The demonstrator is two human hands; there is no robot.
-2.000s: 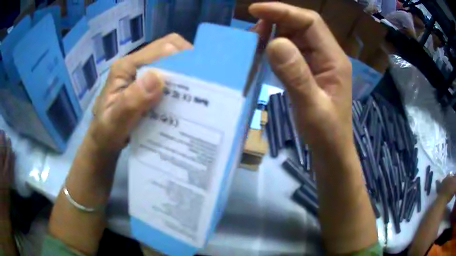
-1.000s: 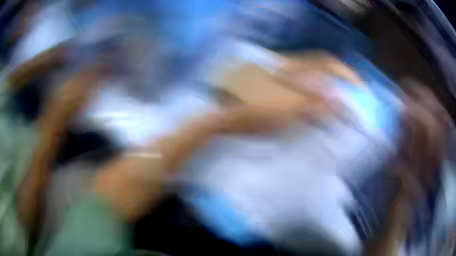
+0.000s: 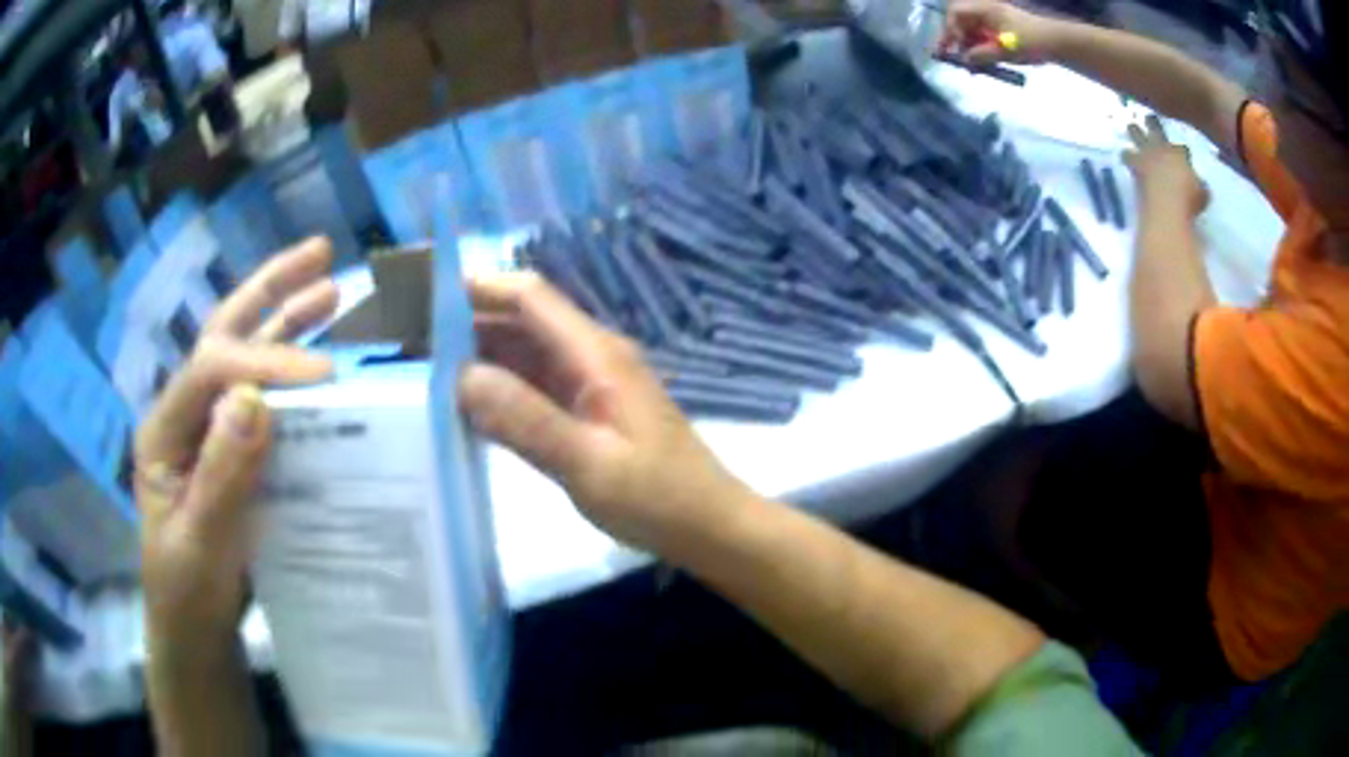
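Observation:
A light blue and white carton (image 3: 363, 547) stands upright in front of me at the lower left, its white face with small text towards me. Its top is open, with a brown-backed flap and a blue flap raised. My left hand (image 3: 222, 444) grips the carton's upper left side, thumb near the top edge. My right hand (image 3: 570, 399) is at the upper right side, its fingers and thumb around the raised blue flap. The carton's bottom end is near the picture's lower edge.
Black rods (image 3: 829, 222) lie in a large pile on the white table (image 3: 888, 429). Open cartons with raised brown lids (image 3: 599, 126) stand in a row behind; more blue cartons (image 3: 74, 385) stand at the left. A person in orange (image 3: 1272, 429) reaches over the table at the right.
The view has swung to the right, showing more of the rods and the person in orange. The carton and my left hand are now lower left; the frame one second ago is heavily blurred.

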